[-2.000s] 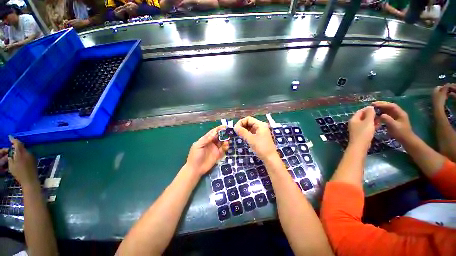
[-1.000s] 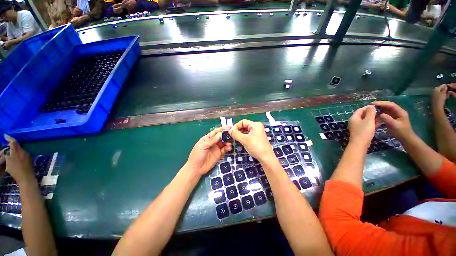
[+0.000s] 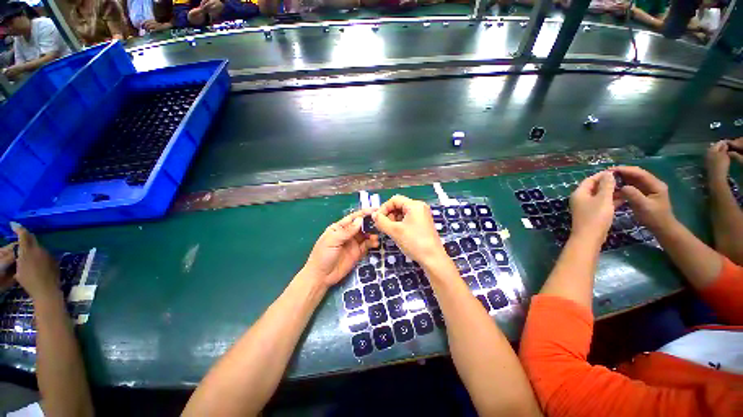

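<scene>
My left hand (image 3: 336,249) holds a small black square unit (image 3: 369,224) in its fingertips, above the top left of the clear carrier sheet. My right hand (image 3: 410,227) is bent over the same unit, thumb and forefinger pinched at its upper edge; whether they grip a piece of film there is too small to tell. The carrier sheet (image 3: 364,274) lies flat on the green bench with rows of black square pads, partly hidden under my right hand and forearm. White tape strips (image 3: 441,193) stick out at its top edge.
A blue bin (image 3: 155,200) with rows of small black pieces stands at left, another blue bin behind it. The dark green conveyor (image 3: 326,138) carries a few small units (image 3: 458,138). A worker in orange sleeves (image 3: 562,319) works at right; another worker's hand (image 3: 34,259) is at left.
The unit in my left fingertips has turned and now shows a dark face; my right fingers have shifted slightly left. Units on the conveyor have moved left.
</scene>
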